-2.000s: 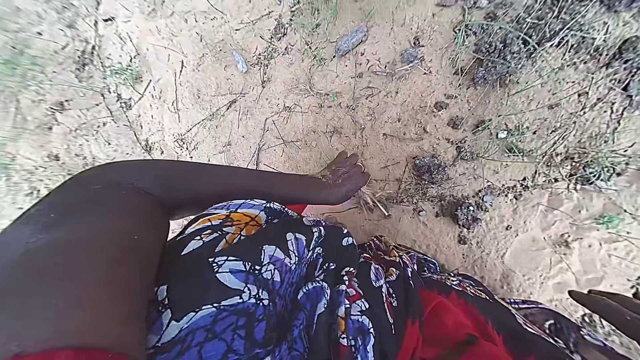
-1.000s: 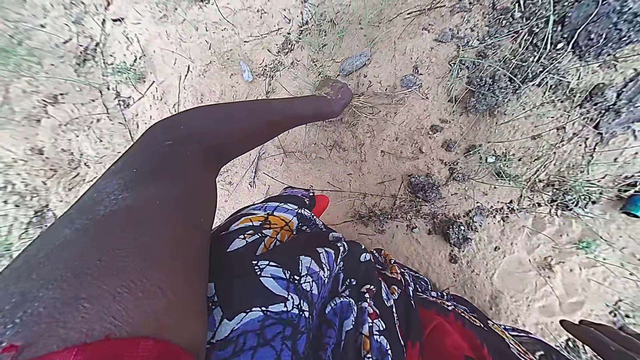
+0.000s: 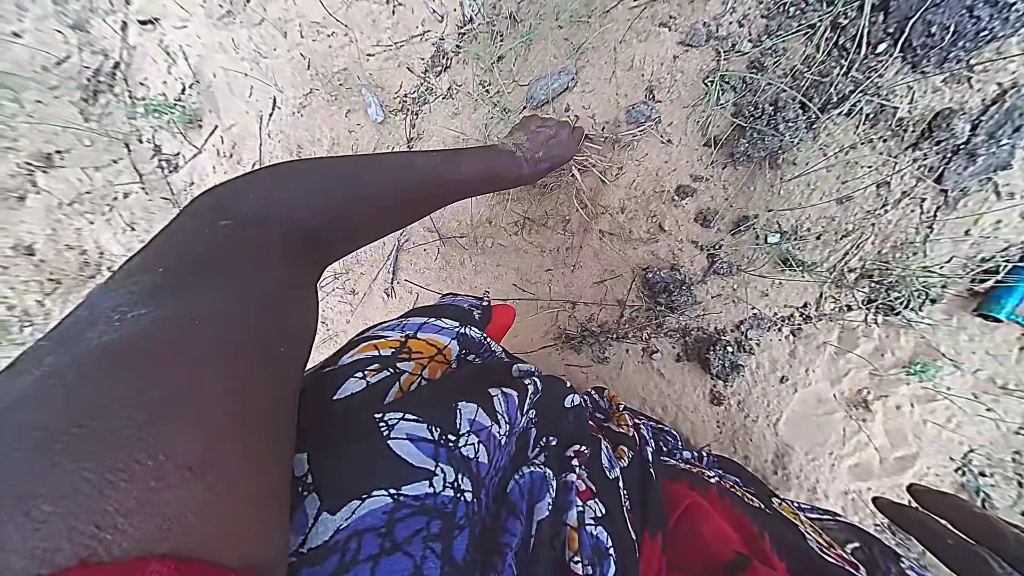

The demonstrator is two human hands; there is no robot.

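My left hand (image 3: 548, 148) is closed low over the sandy ground at the upper middle, with dry grass stalks (image 3: 590, 164) sticking out at its knuckles. The arm reaches in from the left edge. Fingers of my right hand (image 3: 956, 524) show at the lower right corner, extended and apart; the rest of that hand is out of frame, and nothing is seen in it. Patterned cloth (image 3: 448, 440) in black, blue, white and red covers my lap between the two hands. A red tip (image 3: 501, 322) pokes out from under the cloth.
Grey flat pieces (image 3: 550, 86) lie just above my left hand. Dark clods (image 3: 669, 288) are scattered over the sand (image 3: 808, 416). Dark debris with grass (image 3: 768, 112) fills the upper right. A blue-green cylindrical object (image 3: 1002, 298) lies at the right edge.
My left hand has moved up and away from the patterned cloth, toward the grey pieces. The blue-green object has come into view at the right edge. My right fingers remain at the lower right.
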